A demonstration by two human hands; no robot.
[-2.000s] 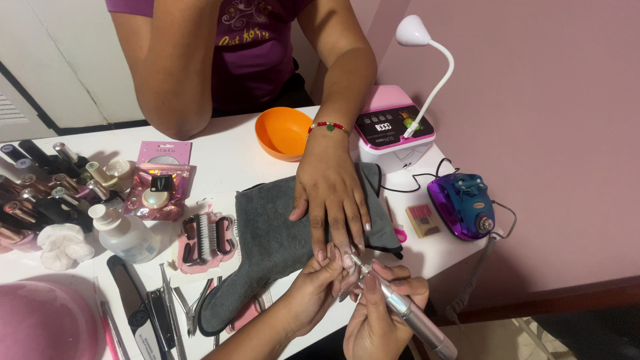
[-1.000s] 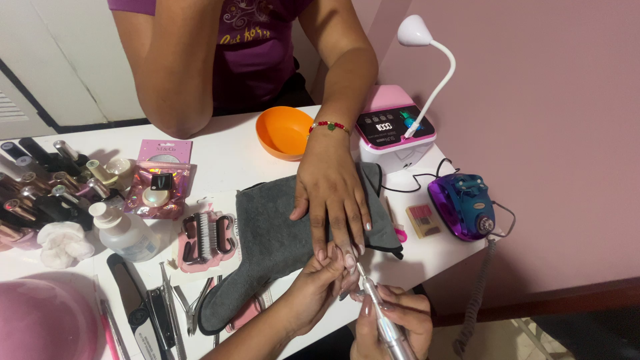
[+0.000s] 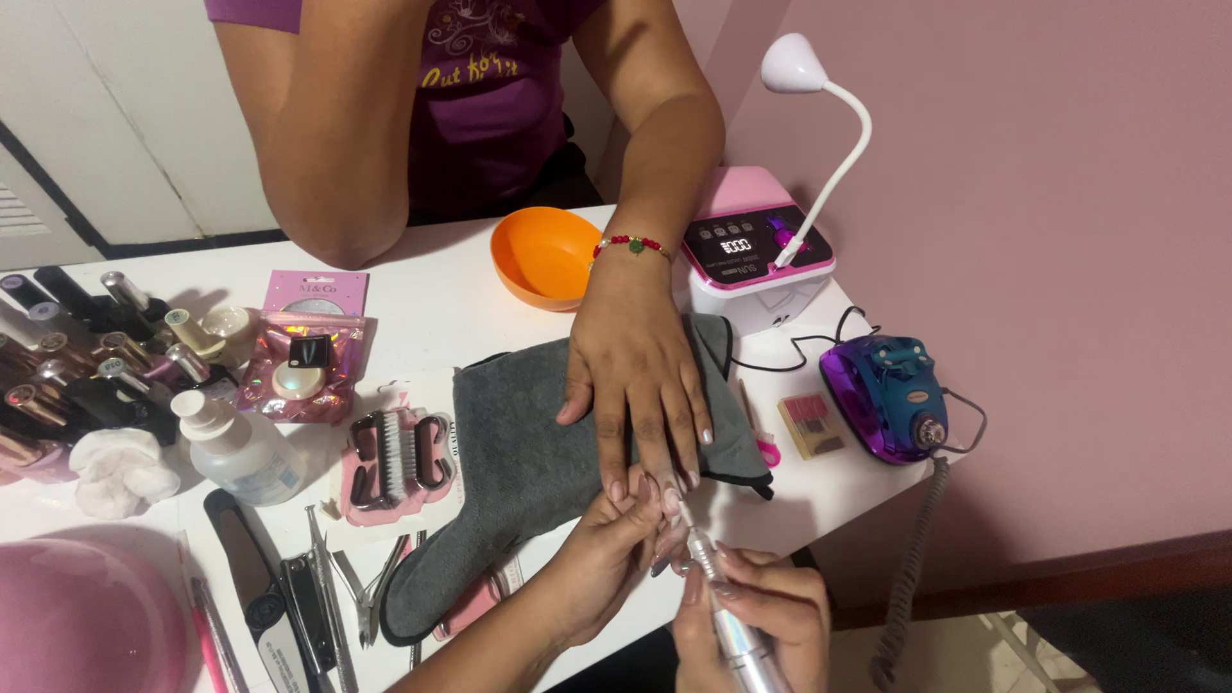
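Observation:
My left hand (image 3: 611, 544) pinches a fingertip of another person's hand (image 3: 635, 375), which lies palm down on a grey towel (image 3: 525, 443). My right hand (image 3: 760, 616) grips a silver electric nail drill handpiece (image 3: 736, 626), its tip at the nail of that finger; whether bit and nail touch, I cannot tell. A coiled cord hangs from the blue and purple nail drill unit (image 3: 885, 399) at the right. The other person wears a red beaded bracelet (image 3: 632, 244).
Behind the hand stand an orange bowl (image 3: 544, 260) and a pink and white nail lamp (image 3: 760, 241). At the left are nail polish bottles (image 3: 125, 385), a spray bottle (image 3: 236, 448), a nail brush (image 3: 397, 460), cuticle nippers (image 3: 366, 587) and a pink dome (image 3: 87, 616). A small box (image 3: 811, 425) lies near the drill unit.
My right hand and the handpiece moved slightly down and right between the first and second frames. My left hand keeps its hold on the other person's finger.

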